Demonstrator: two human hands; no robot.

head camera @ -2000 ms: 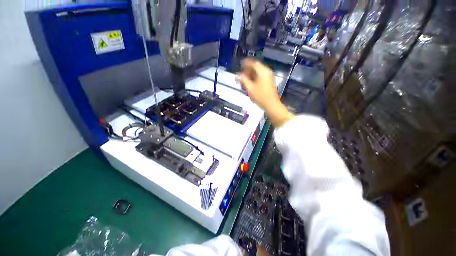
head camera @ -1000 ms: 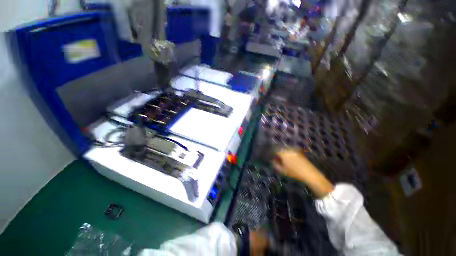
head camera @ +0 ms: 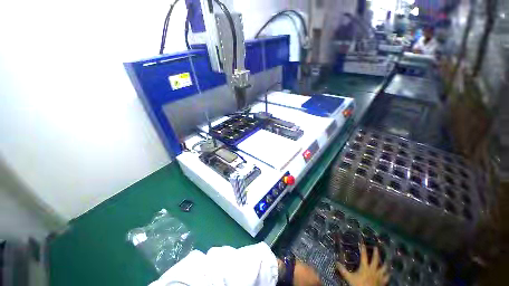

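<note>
My right hand [head camera: 365,272] is at the bottom edge, fingers spread, over a dark block of housings [head camera: 348,252] on the near clear blister tray [head camera: 410,252]; no firm grip shows. My left hand [head camera: 306,275], with a dark wristband, is at the tray's near left side and is cut off by the bottom edge; its fingers are hidden. Black square housings sit in the tray pockets. A tall stack of clear blister trays [head camera: 363,192] with dark housings on top stands behind the near tray.
The white and blue benchtop machine [head camera: 215,192] stands on the green mat, its dark fixture plate [head camera: 237,127] under the grey head [head camera: 230,47]. A red button [head camera: 288,180] is on its front. A loose housing [head camera: 186,205] and a crumpled clear bag [head camera: 162,237] lie nearby. A person [head camera: 427,43] is far back.
My right hand has come down from above the machine's far side to the near tray, fingers now spread. The view has shifted, showing more of the trays. My left hand stays low by the tray.
</note>
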